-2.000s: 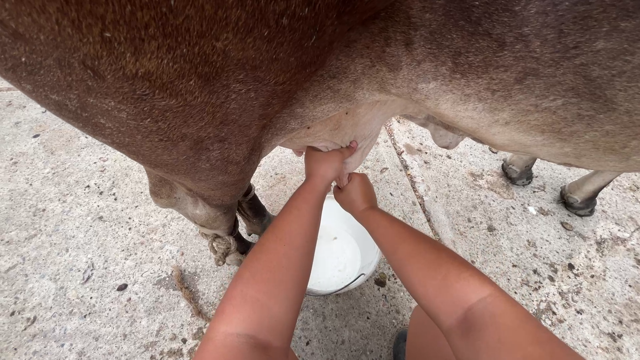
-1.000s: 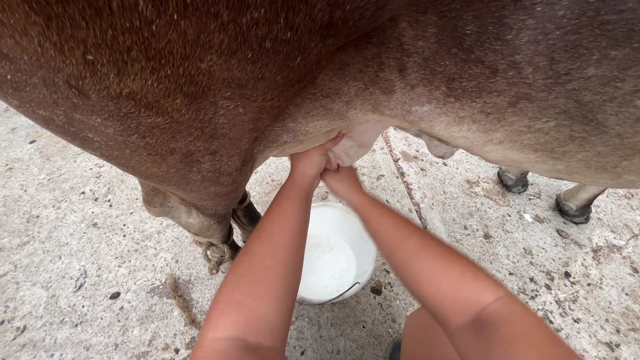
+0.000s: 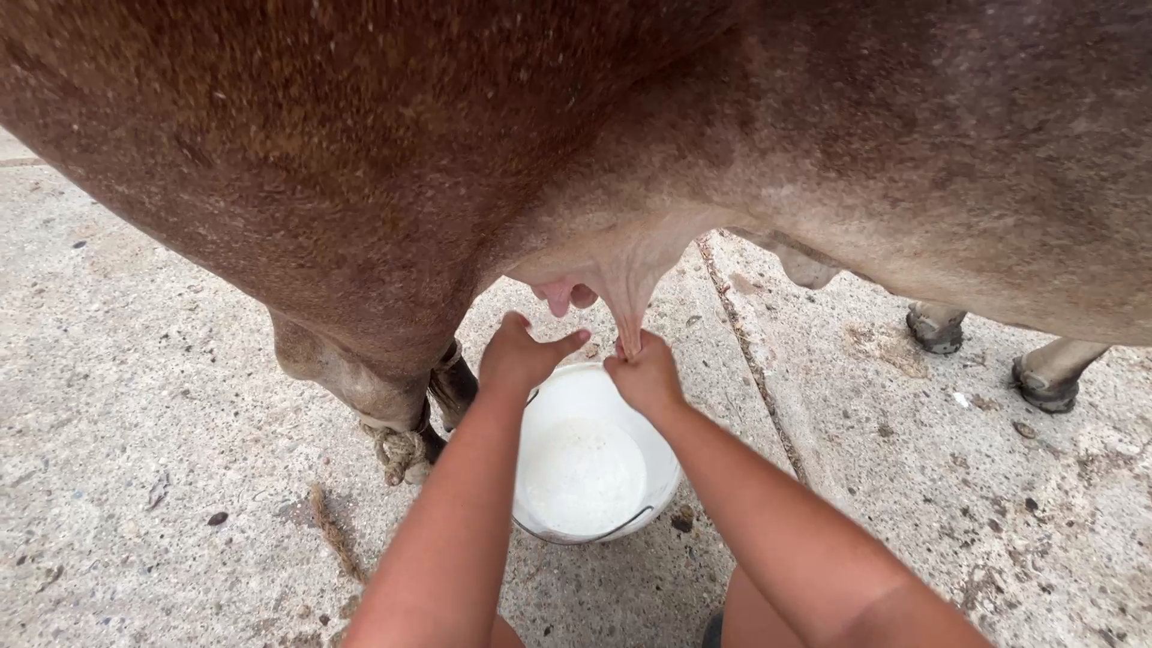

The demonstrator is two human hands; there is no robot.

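A brown cow stands across the view, its pale udder hanging near the middle. My right hand is closed around a teat, which is stretched downward. To its left, my left hand is off the udder, thumb and fingers apart, just below the pink rear teats. Beneath both hands, a white bucket with a wire handle stands on the ground, holding white milk.
Rope is tied around the cow's hind legs. A loose rope end lies on the rough concrete. Front hooves stand at the right, beyond a long joint in the floor.
My left hand has come off the udder and opened, moving left away from my right hand. Both hands were close together at the udder before. My right hand now pulls the teat down.
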